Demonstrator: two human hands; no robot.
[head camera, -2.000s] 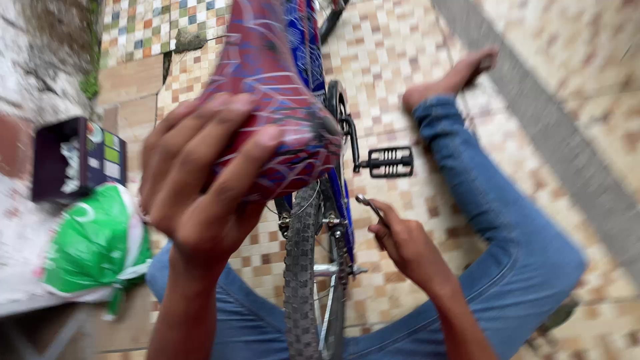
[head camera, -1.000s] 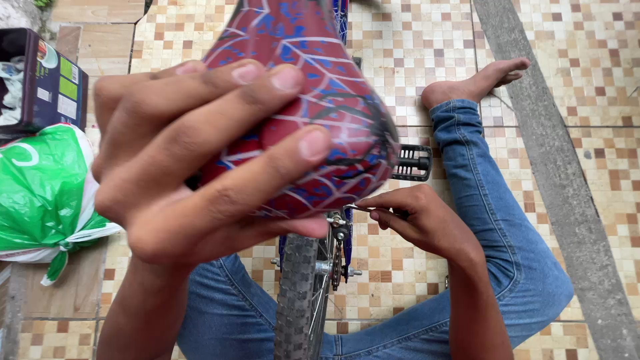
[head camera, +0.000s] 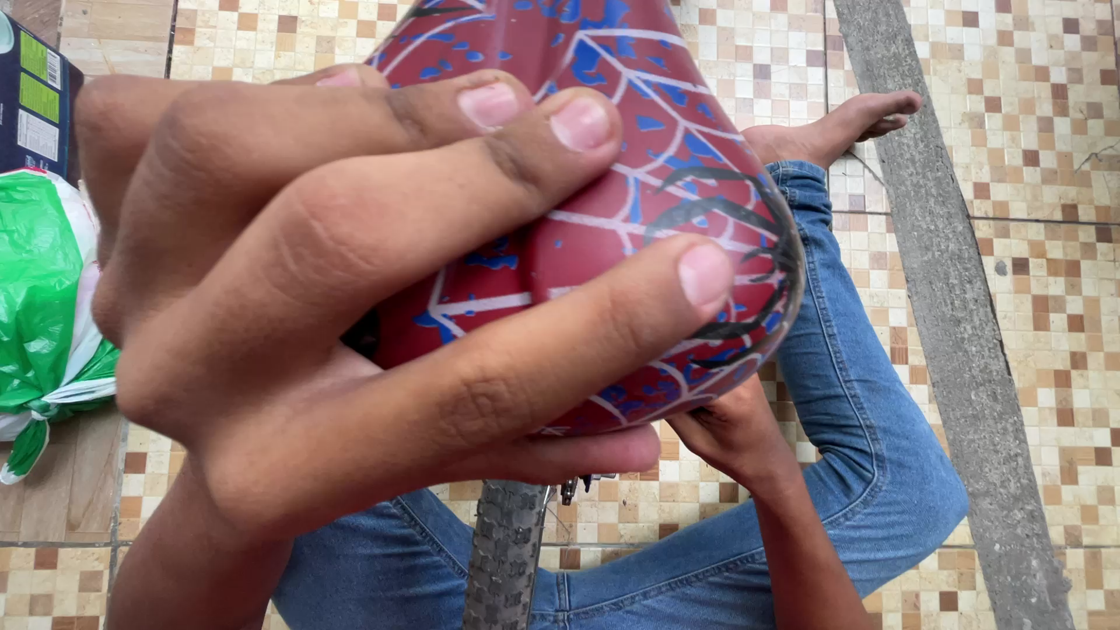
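My left hand (head camera: 350, 289) grips the rear of a red bicycle saddle (head camera: 647, 175) with white web lines and blue patches, its fingers spread over the top and its thumb under the rear edge. Beyond the saddle's lower right edge is my right hand (head camera: 735, 429); its fingers are hidden under the saddle, so what it holds cannot be seen. The knobby rear tyre (head camera: 507, 551) stands upright below the saddle, between my jeans-clad legs (head camera: 857, 376). The saddle hides most of the bicycle.
A knotted green and white plastic bag (head camera: 44, 289) lies at the left edge, next to a dark printed box (head camera: 35, 96). My bare foot (head camera: 831, 127) rests at the upper right. A grey strip (head camera: 954, 289) crosses the mosaic-tiled floor.
The saddle and my left hand now fill more of the view. My right hand, seen earlier with a small metal wrench beside the rear wheel, is now partly behind the saddle.
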